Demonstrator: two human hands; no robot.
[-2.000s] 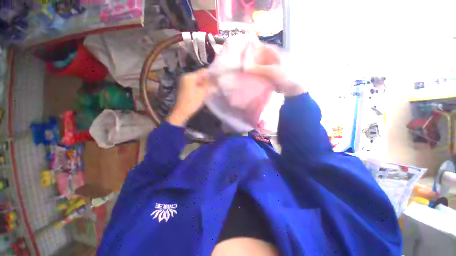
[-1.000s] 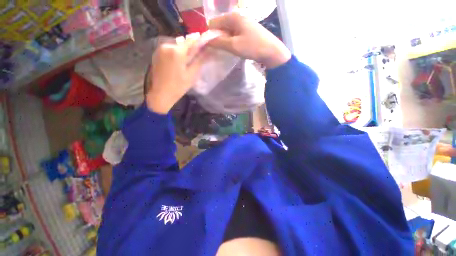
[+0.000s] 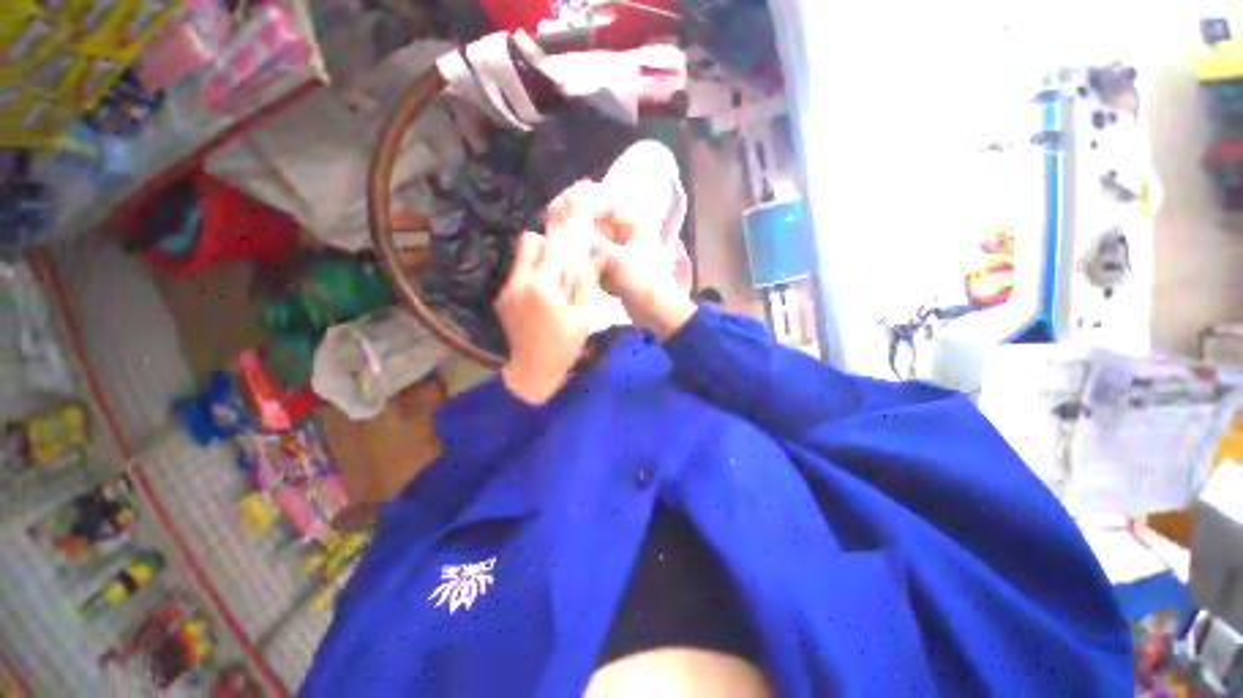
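The pale garment (image 3: 646,183) is bunched small and held up in front of the chest, bright with glare. My left hand (image 3: 545,303) pinches it from the left, fingers bent. My right hand (image 3: 638,267) pinches it from the right, close beside the left fingertips. The exact edge between the fingertips is washed out. Whether a small tool is in either hand cannot be told.
The white sewing machine (image 3: 1111,232) with a blue stripe stands at the right. Scissors with orange-yellow handles (image 3: 991,267) lie on the white table beside it. A round brown rim (image 3: 379,205) with white strips is behind the hands. Stocked shelves are at the left.
Both hands have come down and closer to the body with the garment, which is now bunched smaller. The round rim and white strips show again. The view has shifted slightly.
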